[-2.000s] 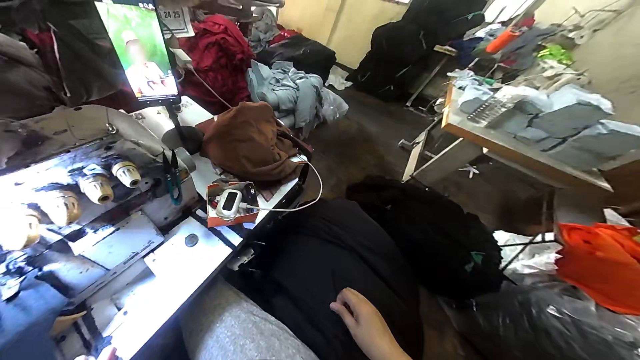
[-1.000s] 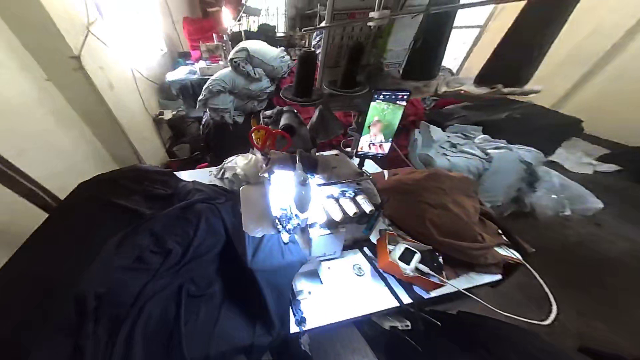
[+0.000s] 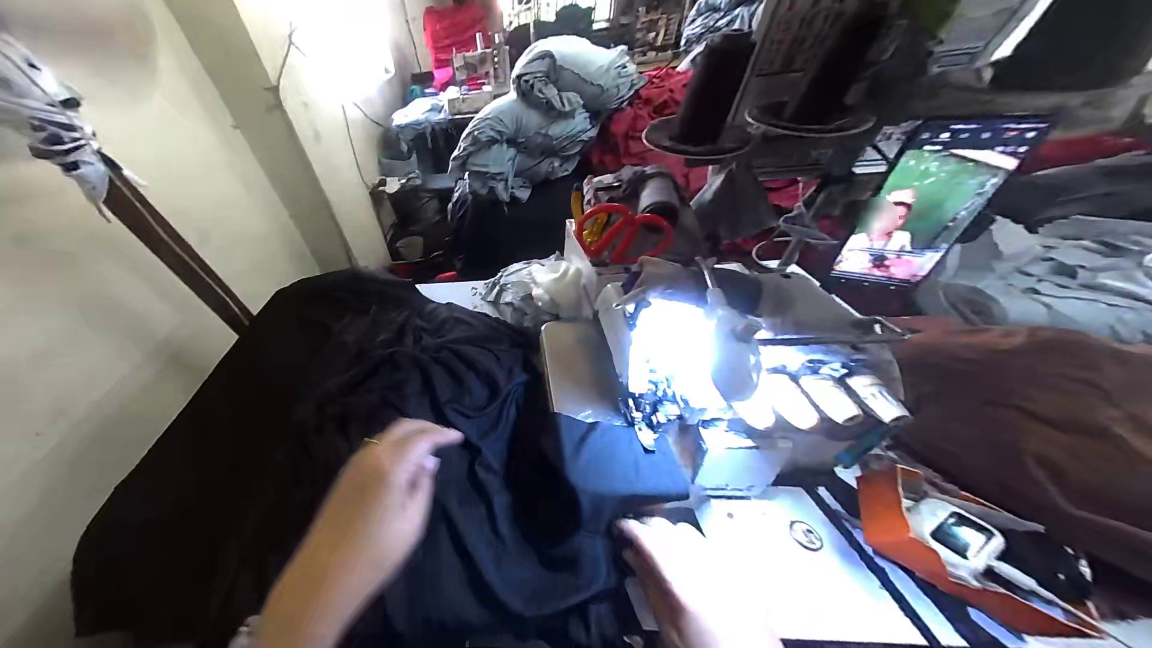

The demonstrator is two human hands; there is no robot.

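Dark navy fabric (image 3: 486,504) lies over the left of the table and runs under the front of a brightly lit overlock sewing machine (image 3: 747,360). On the fabric rests my left hand (image 3: 400,477), its fingers bent and pointing right; whether it pinches the cloth cannot be told. My right hand (image 3: 684,567) is at the fabric's right edge, just below the machine's cloth plate, overexposed by the lamp, with its fingertips against the cloth. The needle area is lost in glare.
Orange-handled scissors (image 3: 621,232) stand behind the machine, near black thread cones (image 3: 715,90). A phone (image 3: 940,202) is propped at the right. Brown cloth (image 3: 1035,423) and an orange box (image 3: 886,513) with a white device (image 3: 963,535) lie right. A wall (image 3: 297,180) rises at left.
The view has swung left from the floor side to the sewing machine. Both hands, out of sight one second ago, are now at the dark fabric.
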